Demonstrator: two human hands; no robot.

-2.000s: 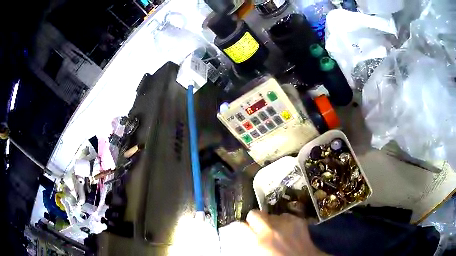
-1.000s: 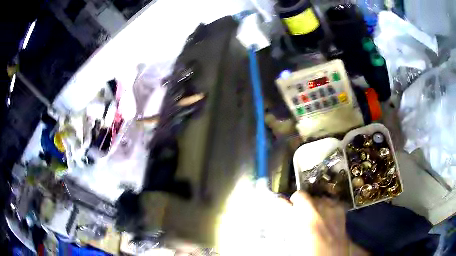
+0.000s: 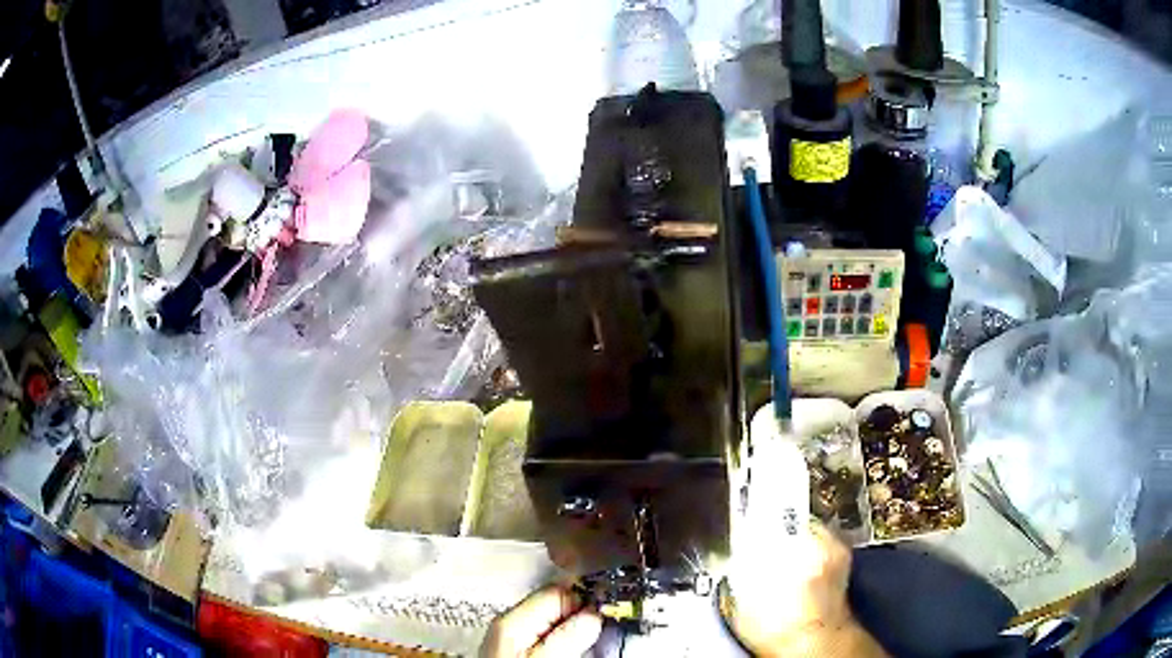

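The button-sewing machine's dark head (image 3: pixel 630 386) stands at the centre, with its needle area (image 3: pixel 636 591) at the bottom. My left hand (image 3: pixel 546 626) is at the left of the needle area, fingertips bent close to small metal parts; whether it holds something is unclear. My right hand (image 3: pixel 799 594) is right of the needle area, beside a white glare that hides part of it; its grip is hidden. A two-section tray (image 3: pixel 959 514) right of the head holds brown and gold buttons (image 3: pixel 907 473) and small metallic bits (image 3: pixel 833 476).
An empty-looking two-section tray (image 3: pixel 401 463) stands left of the head. Behind the button tray is a control panel (image 3: pixel 838 309). Tweezers (image 3: pixel 1015 509) lie at the right. Dark cloth (image 3: pixel 932 604) is at lower right. Plastic bags, a pink fan (image 3: pixel 332 180) and blue crates (image 3: pixel 122 630) surround the machine.
The view has swung left and levelled, so the machine stands upright at the centre. My left hand and the left tray have come into view. My right hand now shows beside the needle area.
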